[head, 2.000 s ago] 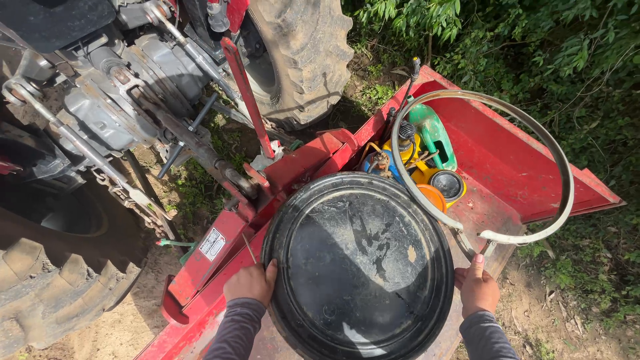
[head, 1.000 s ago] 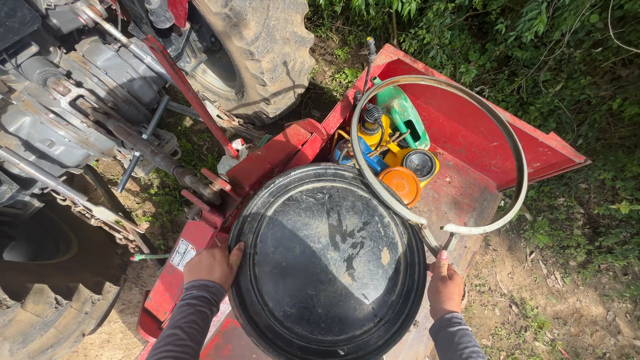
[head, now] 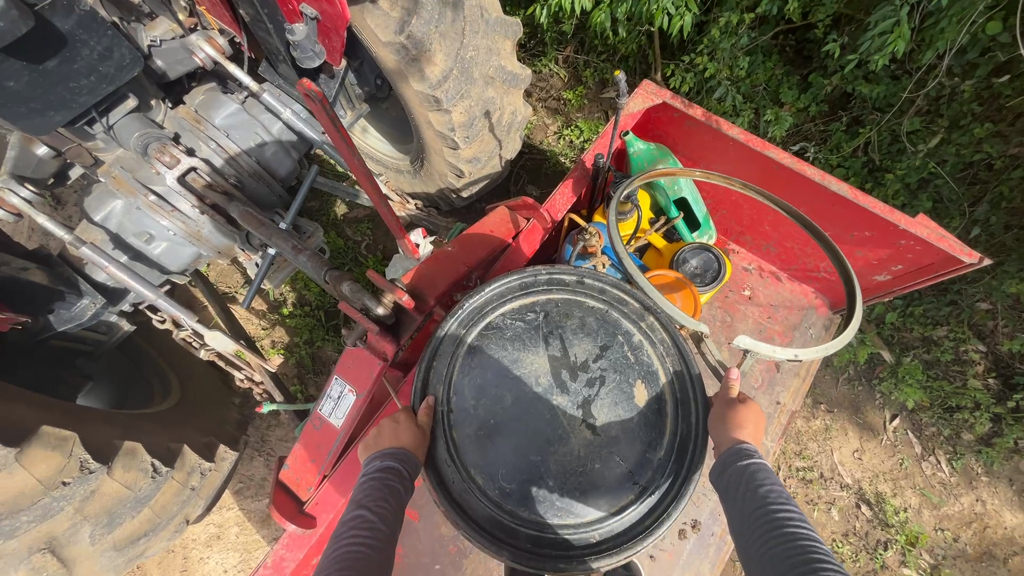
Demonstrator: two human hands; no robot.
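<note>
A round black drum lid (head: 560,416), scuffed and partly in shade, lies between my hands, over the bed of a red metal carrier. My left hand (head: 398,430) is at its left rim, thumb on the edge, fingers hidden. My right hand (head: 734,412) is closed around the lever end of a metal drum clamp ring (head: 836,260), close beside the lid's right rim. The ring is unlatched, with a gap near my right hand, and extends over the containers.
A red carrier (head: 788,196) holds a green plastic container (head: 676,192), a yellow container (head: 716,276), an orange lid (head: 674,293) and a blue item. A tractor's rear tyre (head: 456,96) and its metal linkage (head: 264,228) are at left; bushes stand behind.
Both hands keep their places at the lid and the ring. Nothing has plainly been let go or taken hold of; the view has shifted slightly.
</note>
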